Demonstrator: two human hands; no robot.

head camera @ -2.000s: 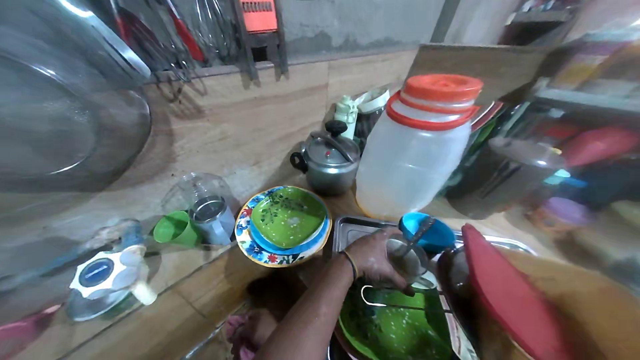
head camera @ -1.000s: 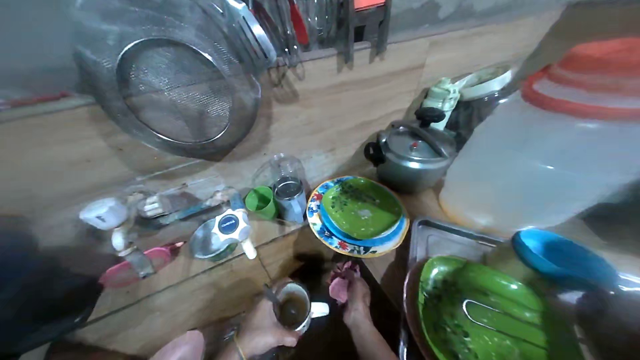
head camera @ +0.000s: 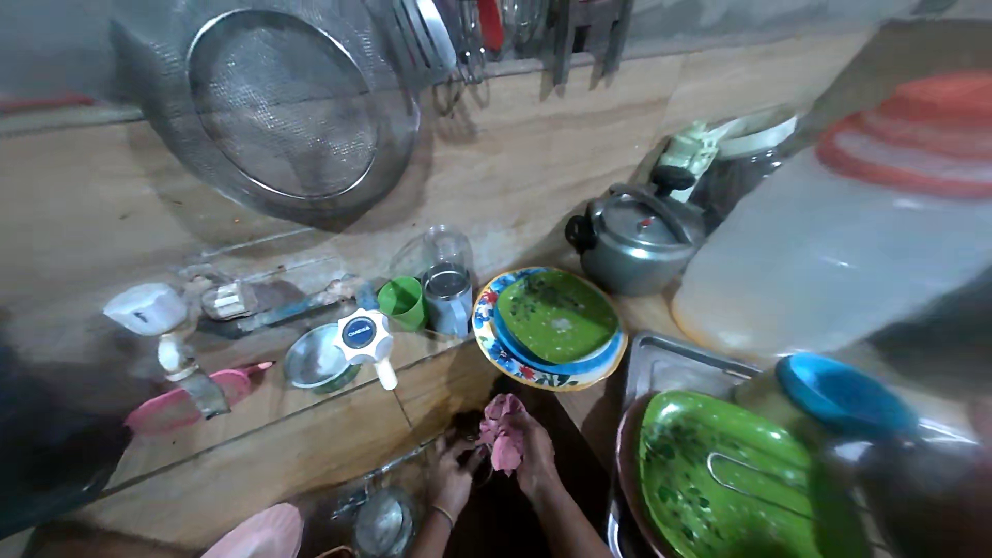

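Note:
My right hand (head camera: 536,456) is closed on a crumpled pink cloth (head camera: 505,434), low in the middle of the head view. Beside it, my left hand (head camera: 452,474) has its fingers bent close to the cloth, and what they touch is too dark to make out. Just left of that wrist stands a metal vessel (head camera: 384,521). Beyond my hands, a green square plate (head camera: 558,316) lies on a blue plate (head camera: 521,355) and a floral-rimmed plate (head camera: 490,350).
Behind the plates stands a pressure cooker (head camera: 643,240). A metal tray (head camera: 670,349), green dish (head camera: 697,465) and blue bowl (head camera: 845,399) are on the right. A white tap handle (head camera: 363,337), green cup (head camera: 403,302) and pink strainer (head camera: 167,411) are on the left; a large sieve (head camera: 283,108) hangs above.
One second ago my left hand held a white mug; no mug shows in it now. My hands have come closer together. The pink cloth stays in my right hand. The view has swung left since two seconds ago.

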